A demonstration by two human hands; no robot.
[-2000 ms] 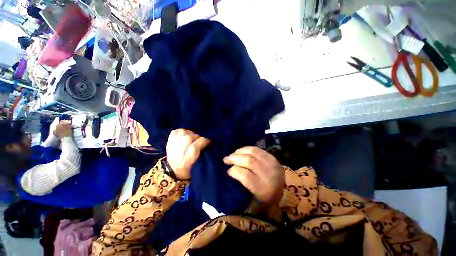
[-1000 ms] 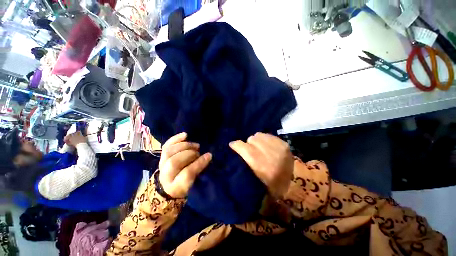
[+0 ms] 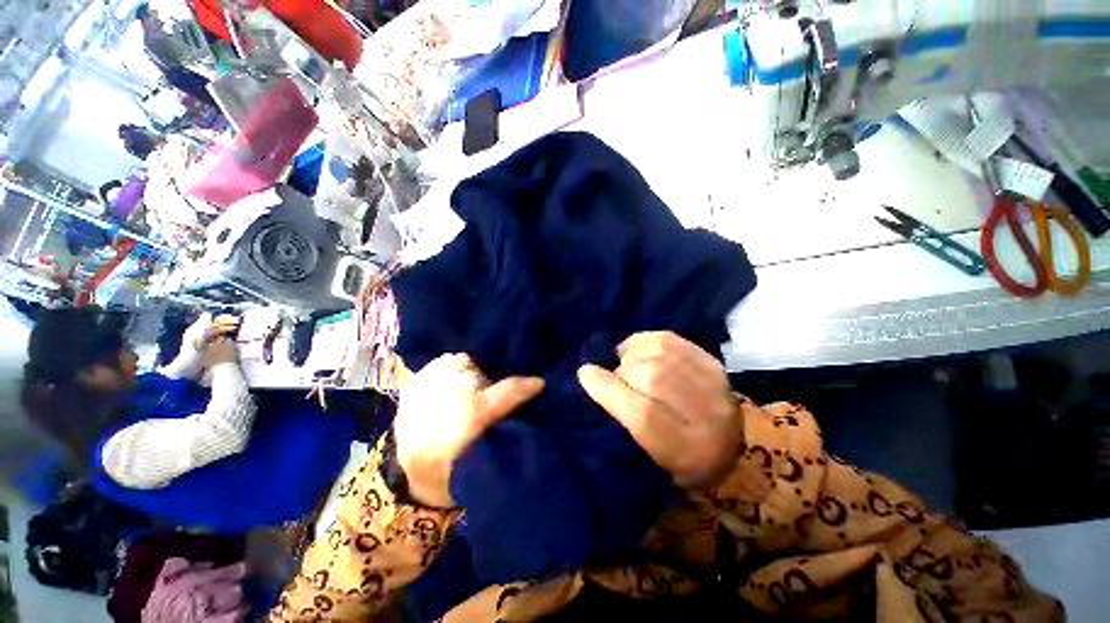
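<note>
A navy garment (image 3: 572, 231) lies partly on the white table's front edge and hangs over my lap. My left hand (image 3: 457, 420) holds it at its left side, thumb pointing inward. My right hand (image 3: 670, 408) holds it at its right side, thumb pressed on the cloth. The thumbs are a small gap apart over the middle of the cloth. The fingers under the fabric are partly hidden. No label or seam can be made out on the dark cloth.
Sewing machine head (image 3: 828, 73) at the upper right. Teal snips (image 3: 931, 240) and red-and-orange scissors (image 3: 1035, 247) lie at the table's right. A black phone (image 3: 482, 121) lies behind the garment. A grey motor-like unit (image 3: 286, 250) and another person (image 3: 183, 420) are at the left.
The view has shifted, showing more of the machine head. My hands have stayed on the garment; my left thumb now points inward more flatly. The phone shows fully, apart from the cloth.
</note>
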